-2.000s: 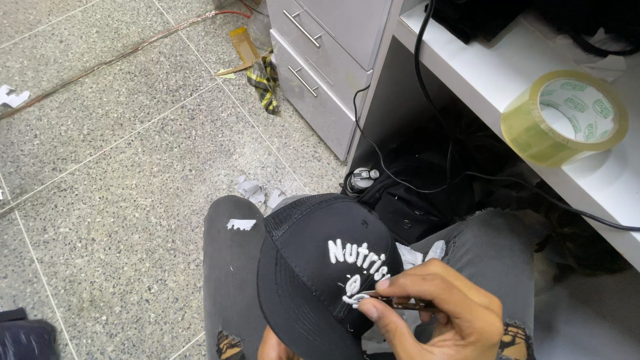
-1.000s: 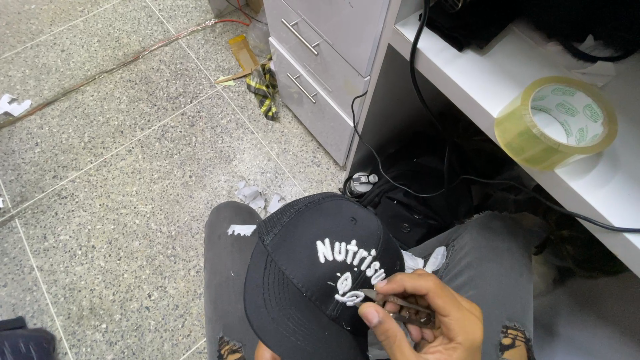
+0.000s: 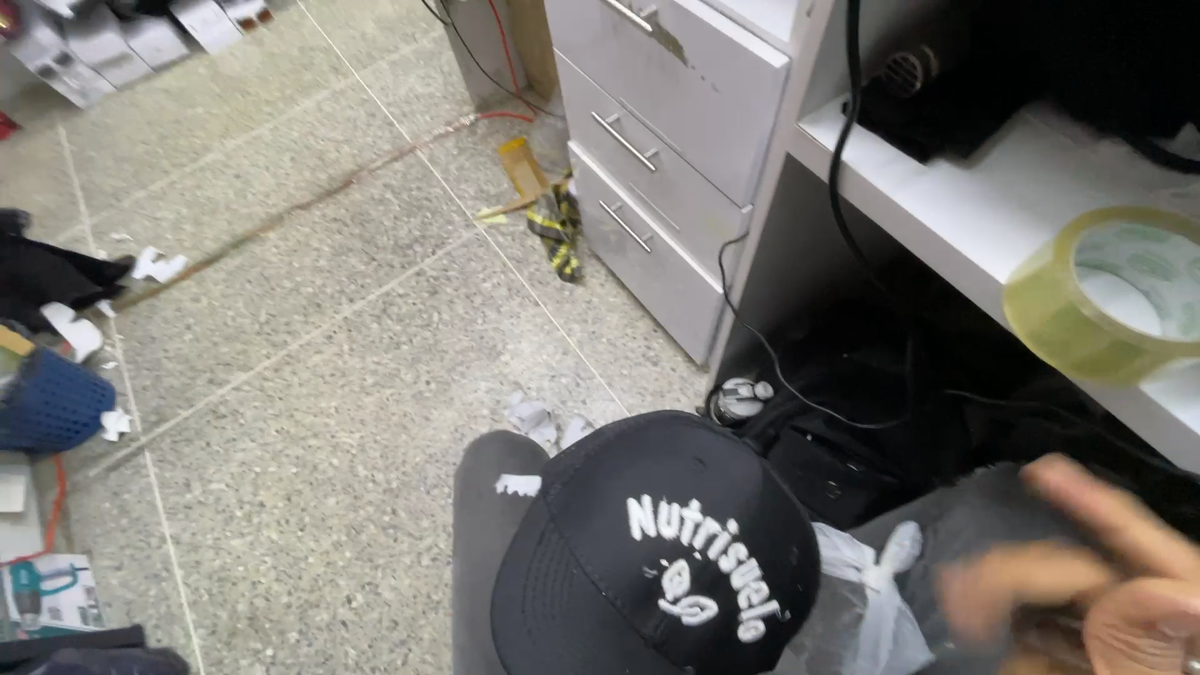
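Observation:
A black baseball cap (image 3: 656,553) with raised white embroidered lettering and a small leaf-like emblem rests over my lap, its brim toward the lower left. Small white bits cling to the fabric around the stitching. My right hand (image 3: 1078,572) is blurred at the lower right, to the right of the cap and apart from it; something dark may lie under its fingers, but the blur hides what it is. A knotted translucent plastic bag (image 3: 877,591) lies between the cap and that hand. My left hand is out of view.
A roll of clear tape (image 3: 1106,295) sits on the white shelf (image 3: 937,206) at right. Grey drawers (image 3: 647,234) stand ahead, with a cable hanging beside them. Paper scraps (image 3: 539,419) lie on the speckled floor. A blue perforated basket (image 3: 56,398) is at the left.
My right hand has moved away from the cap's emblem to the right, where earlier it held a thin metal tool against the embroidery. The view has swung, showing more floor at left.

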